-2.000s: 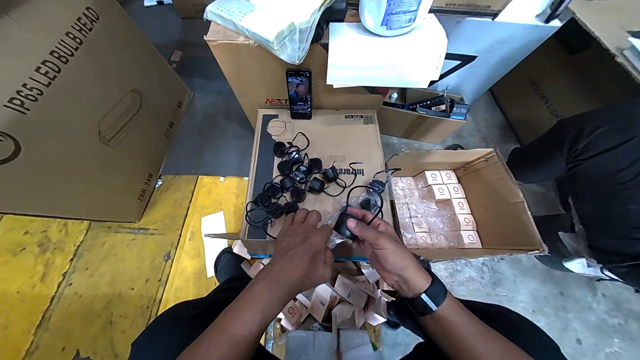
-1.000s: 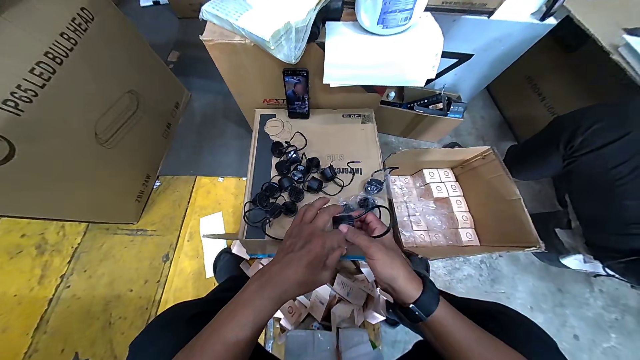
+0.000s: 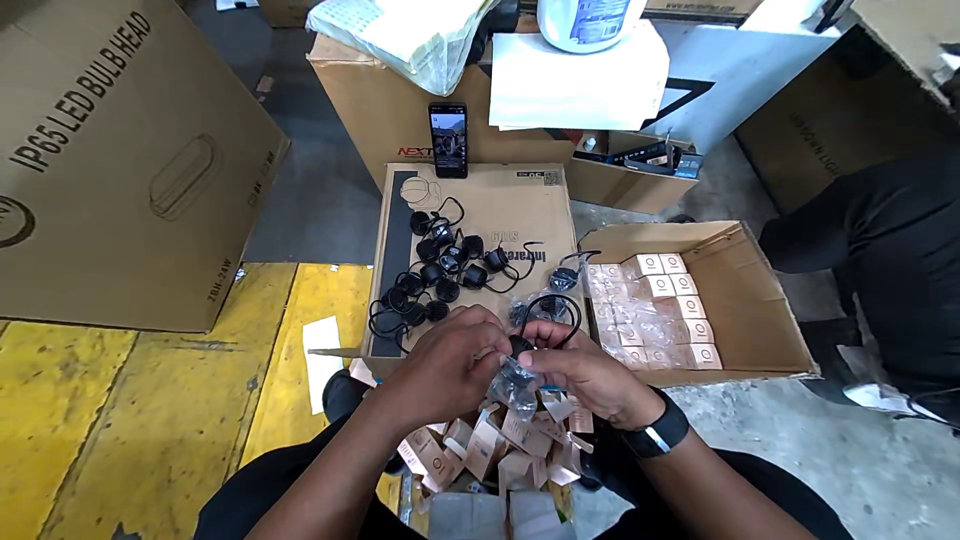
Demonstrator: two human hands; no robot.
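Both hands meet over the near edge of a flat cardboard box (image 3: 487,202). My left hand (image 3: 461,356) pinches a crumpled clear plastic bag (image 3: 516,390). A small black round device (image 3: 519,345) with a looped black cable is held by my right hand (image 3: 581,367), at the mouth of the bag. Just beyond the fingers lie bagged devices (image 3: 551,306), and another bagged one (image 3: 563,279) sits at the box's right edge. Several unbagged black devices with cables (image 3: 450,259) are heaped on the left half of the box.
An open carton (image 3: 757,315) of small white boxes stands at right. Small cartons (image 3: 487,446) are piled between my knees. A phone (image 3: 449,141) leans at the back. A large carton (image 3: 112,172) stands at left. A person's dark-clothed leg (image 3: 885,247) is at far right.
The clear bag now shows below my fingers, where earlier it was not plainly seen. My left hand has moved down and slightly left from its place one second ago.
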